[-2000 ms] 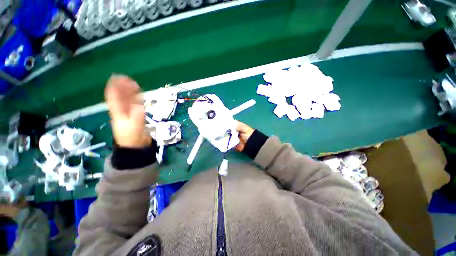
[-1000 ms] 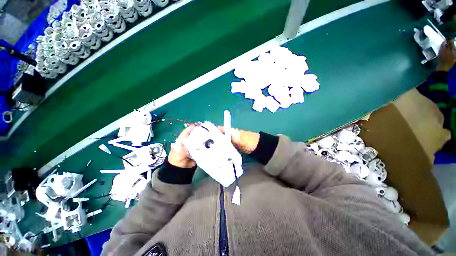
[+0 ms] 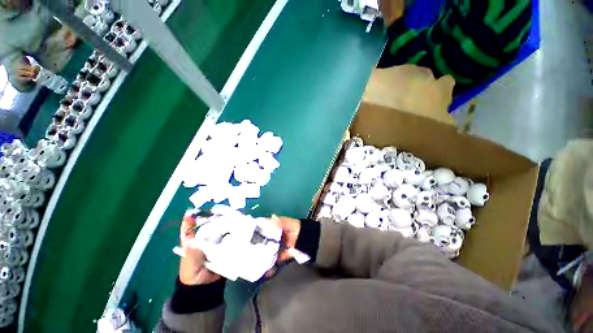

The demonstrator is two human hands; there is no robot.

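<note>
A white camera housing [image 3: 237, 246] is held between both hands above the green bench, near my chest. Its outline is washed out by glare, with a dark opening on its right part. My left hand [image 3: 194, 252] grips its left side. My right hand [image 3: 286, 239] grips its right side, with a white tip sticking out beside it. Thin reddish wires show at the upper left of the housing. A pile of flat white covers [image 3: 231, 159] lies on the bench just beyond the housing.
An open cardboard box [image 3: 507, 201] at right holds many white ball shells [image 3: 396, 195]. A raised green shelf [image 3: 97, 169] with rows of white units runs at left, behind a metal post [image 3: 175, 58]. Other people are at upper left, top right and right edge. White parts lie at bottom left.
The view has turned to the right, bringing the box fully into sight. The housing, still in both hands, has been turned over or tilted. The grouped units at left have mostly left the view.
</note>
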